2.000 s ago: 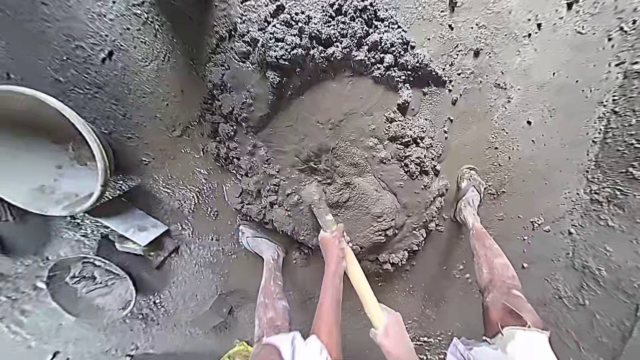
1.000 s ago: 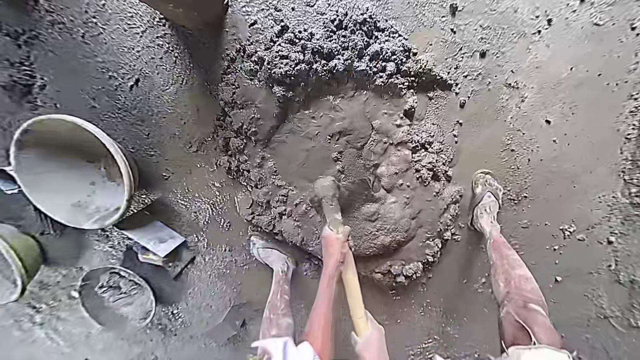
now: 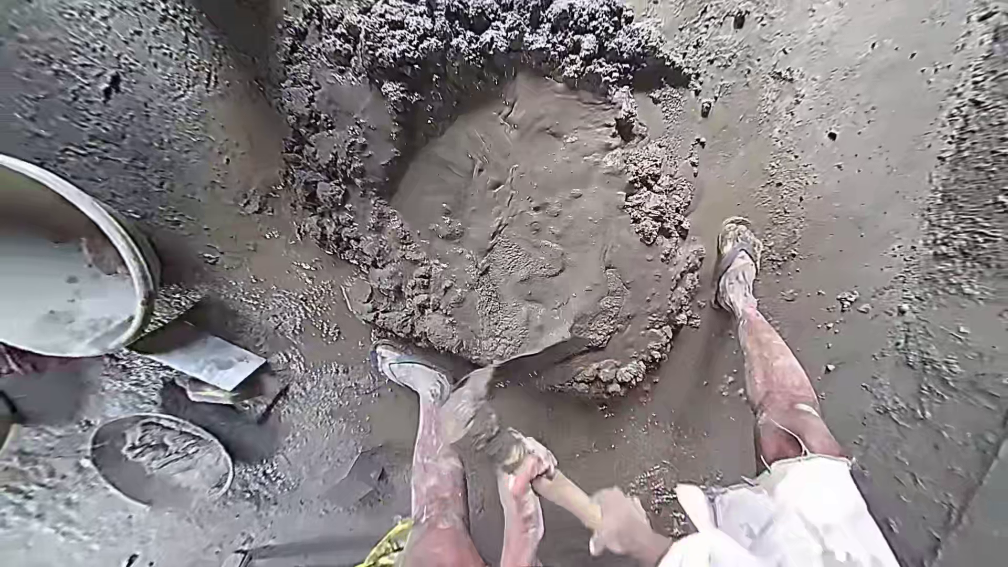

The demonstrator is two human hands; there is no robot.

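Observation:
My left hand [image 3: 529, 465] is closed around a wooden handle [image 3: 568, 498] just behind the mortar-caked metal head [image 3: 475, 409] of a hoe or shovel. Farther back on the same handle, my right hand [image 3: 622, 524] has its grip. The tool's head is near my left foot, at the lower edge of a round pile of wet mortar [image 3: 543, 213]. Dark, crumbly mix [image 3: 504, 31] rings the smooth wet middle. Whether the blade touches the mortar, I cannot tell.
My sandalled feet [image 3: 413, 370] [image 3: 738, 260] stand either side of the pile's near edge. At the left are a large bucket of greyish liquid [image 3: 71, 303], a flat rectangular piece [image 3: 209, 358] and a round pan holding mortar [image 3: 161, 461]. Wet mud covers the ground.
Both hands have drawn the tool back toward my body, and its head has come from the middle of the mortar to the near edge. The handle now slants more to the right.

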